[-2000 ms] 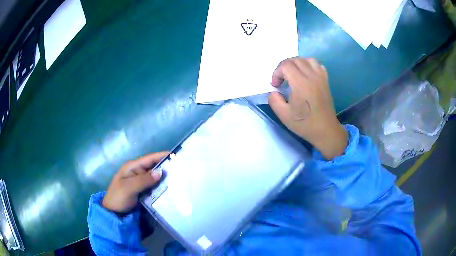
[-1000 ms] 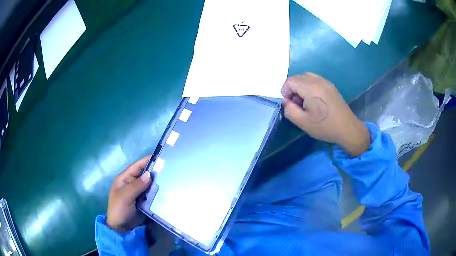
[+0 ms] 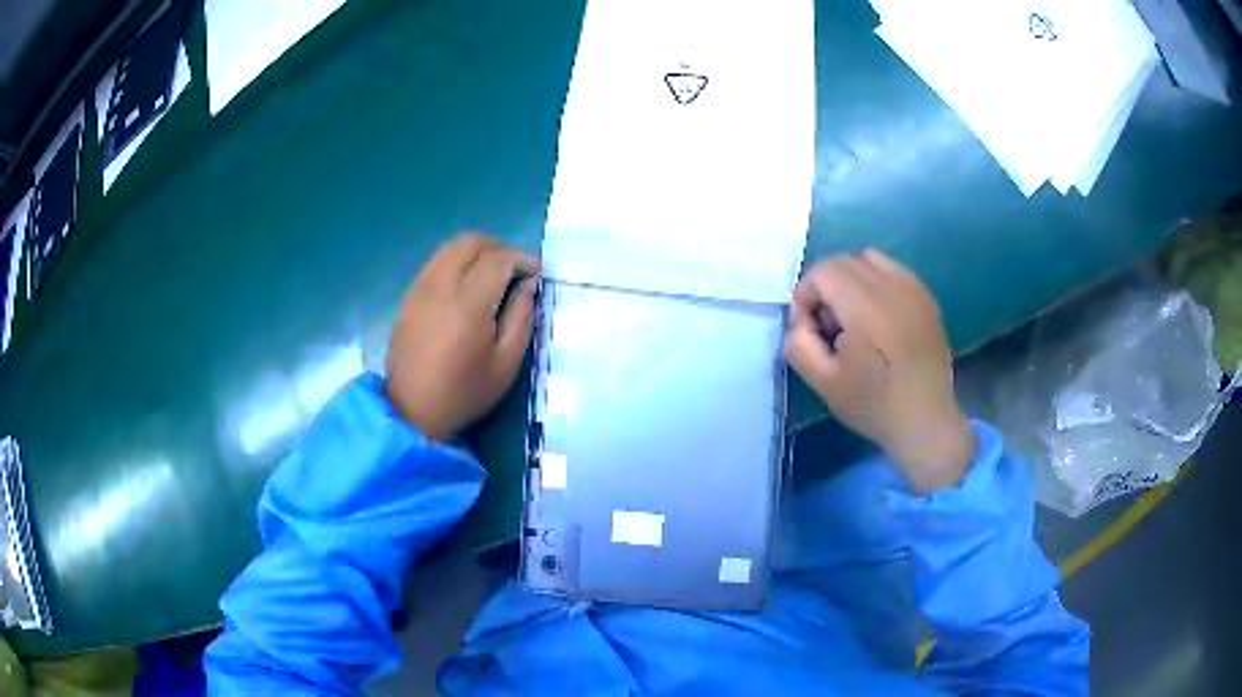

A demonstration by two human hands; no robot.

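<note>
A thin blue-grey panel point(image 3: 667, 449) lies upright in view at the table's near edge and over the lap, with small white squares on its left side and near its bottom end. Its far end is inside the open end of a white bag point(image 3: 681, 177) with a triangle mark. My left hand point(image 3: 463, 334) pinches the bag's left corner at the panel's edge. My right hand point(image 3: 872, 347) pinches the bag's right corner; its fingertips are partly hidden.
Fanned white bags point(image 3: 1022, 82) lie at the far right. Dark panels on white sheets point(image 3: 140, 85) and a white sheet point(image 3: 266, 41) lie at the far left. Silvery stacked edges point(image 3: 19, 545) are at lower left. A crumpled clear bag point(image 3: 1137, 409) is beside the table at right.
The panel has turned straight and its far end has gone into the bag. My left hand has moved from the panel's lower left side up to the bag's left corner.
</note>
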